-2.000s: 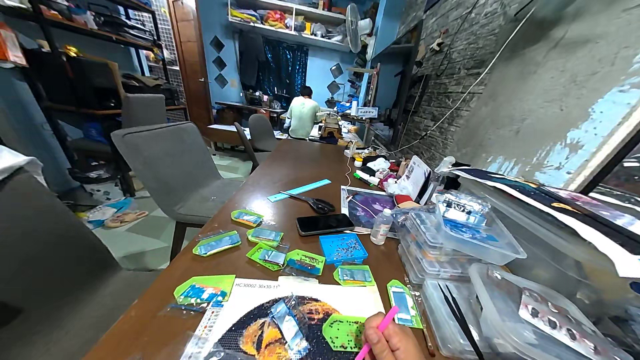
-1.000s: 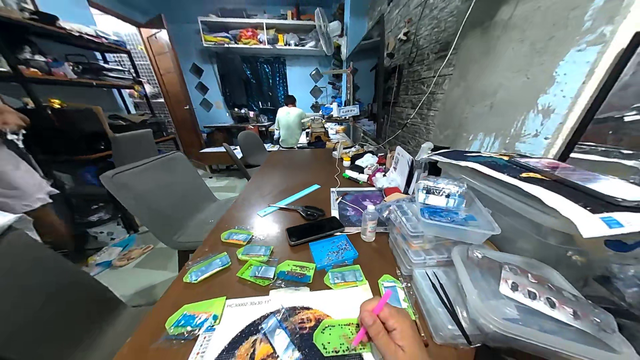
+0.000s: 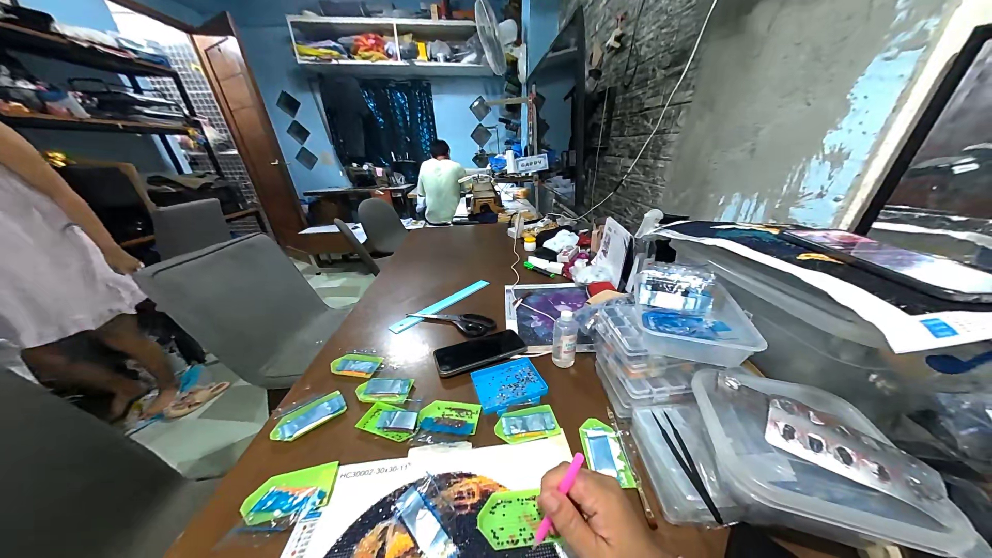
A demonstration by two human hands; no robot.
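Observation:
My right hand (image 3: 593, 508) pinches a pink applicator pen (image 3: 559, 497), its tip down at the right edge of a green tray (image 3: 511, 519) scattered with dark beads. That tray lies on a diamond painting canvas (image 3: 364, 488) with a dark round picture in orange and black. A clear packet with a silvery strip (image 3: 425, 523) rests on the picture, left of the tray. Several more green trays holding packets surround the canvas's top, among them one (image 3: 608, 453) just beyond my hand. A blue tray (image 3: 509, 385) of small dark beads sits farther back. My left hand is out of view.
A black phone (image 3: 479, 353), scissors (image 3: 465, 322), a light blue ruler (image 3: 439, 306) and a small bottle (image 3: 565, 339) lie or stand beyond the trays. Plastic boxes (image 3: 721, 349) and black tweezers (image 3: 686, 465) are at right. A person (image 3: 62, 256) stands at left; another (image 3: 440, 186) sits at the back.
A person has come into view at the left, first at the edge, now nearer the grey chair. My right hand keeps the pink pen by the green tray. The view has turned somewhat left.

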